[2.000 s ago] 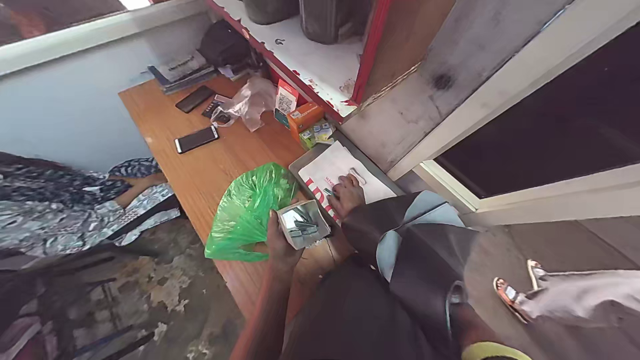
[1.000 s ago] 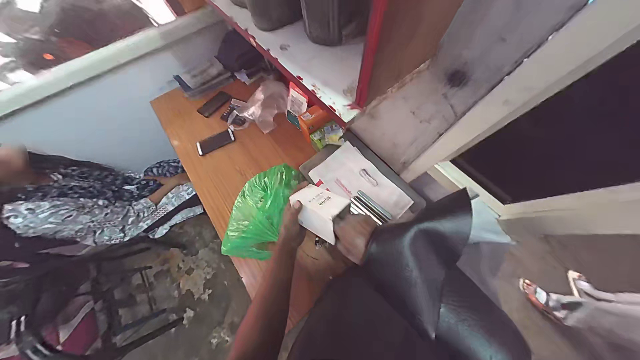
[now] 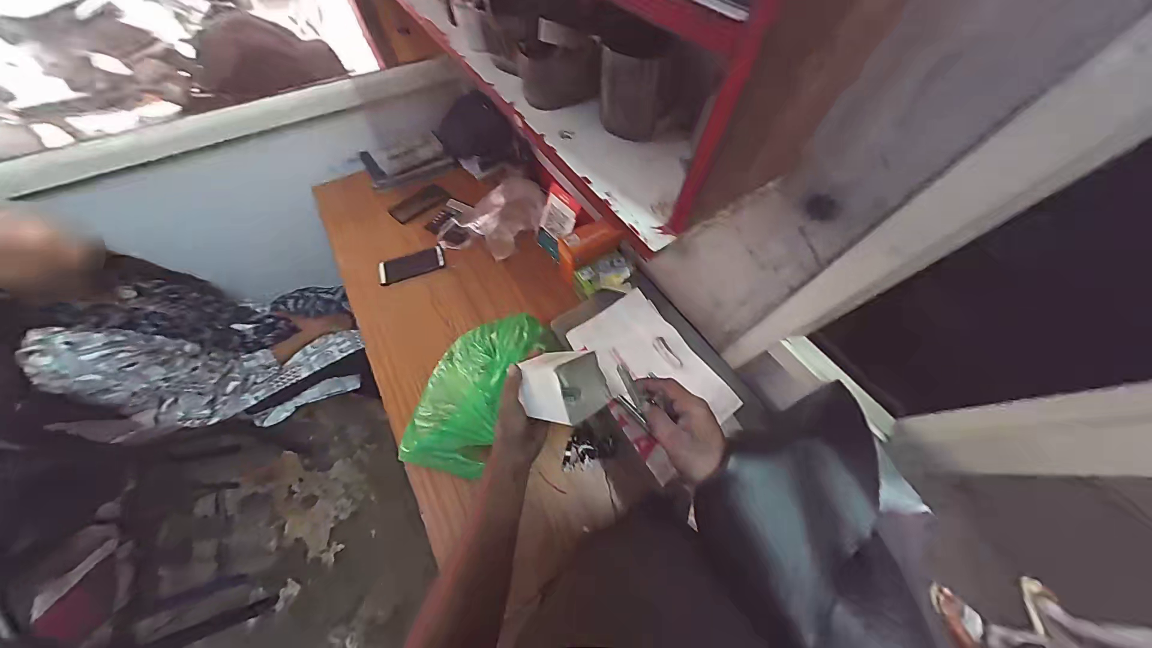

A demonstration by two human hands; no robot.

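Observation:
My left hand [image 3: 522, 416] holds a small white cardboard box [image 3: 565, 387] tilted, its open side facing right. My right hand [image 3: 686, 430], just right of the box, grips several slim grey metal pieces [image 3: 633, 396]; their exact kind cannot be told. A green plastic bag [image 3: 468, 396] lies on the wooden table [image 3: 387, 333] directly left of the box. Beneath and beyond my right hand are white papers [image 3: 679, 355] with a looped item on top. Small dark and white pieces [image 3: 585, 450] lie on the table below the box.
A smartphone [image 3: 412, 266], a dark phone-like item [image 3: 418, 204], a crumpled clear bag [image 3: 506, 216] and an orange box [image 3: 589, 245] are on the table. A red-edged shelf [image 3: 630, 198] holds dark containers. A person [image 3: 198, 351] sits at the left; another person's feet [image 3: 990, 612] show lower right.
Metal pieces seen inside the box two seconds ago are now in my right hand. The box has been tipped over. My right hand has come off the papers to beside the box.

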